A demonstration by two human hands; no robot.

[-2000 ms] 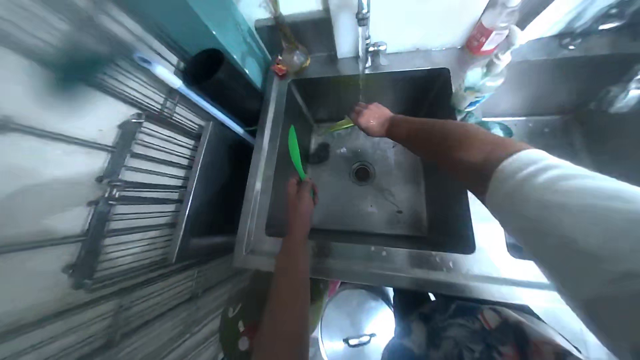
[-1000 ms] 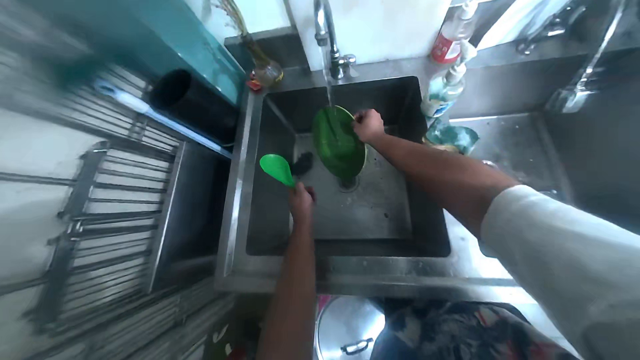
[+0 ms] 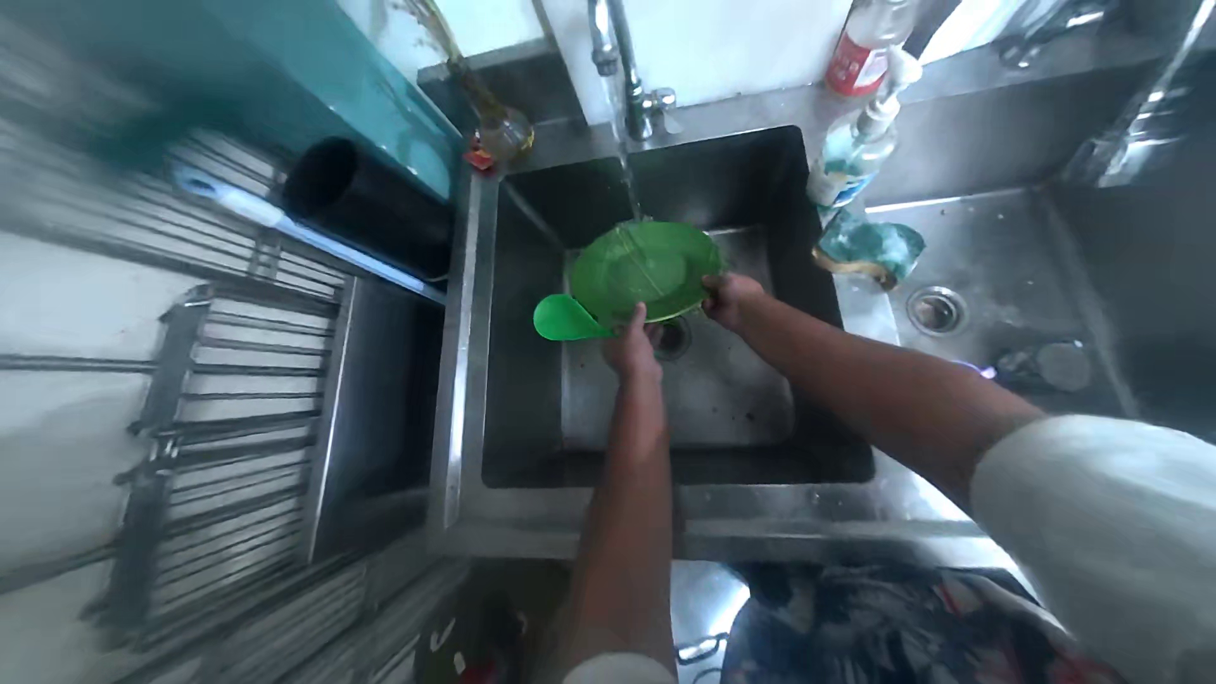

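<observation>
A green plate (image 3: 651,266) is held over the steel sink basin, under the water that runs from the faucet (image 3: 627,76). My right hand (image 3: 730,296) grips the plate's lower right rim. At its lower left edge is my left hand (image 3: 635,344), its thumb on the rim, also holding a bright green rice paddle or spoon (image 3: 564,318) whose broad head points left. The paddle's handle is mostly hidden by the hand and plate.
Right of the basin stand a pump bottle (image 3: 855,152), a bottle with a red label (image 3: 866,47) and a green scouring sponge (image 3: 869,245). A second sink basin lies further right. At left are a wire rack (image 3: 247,418) and a black cylindrical container (image 3: 366,204).
The plate has turned from steeply tilted to a flatter pose under the water. My left hand, with the green utensil, has come to the plate's edge; one second ago it was apart from it.
</observation>
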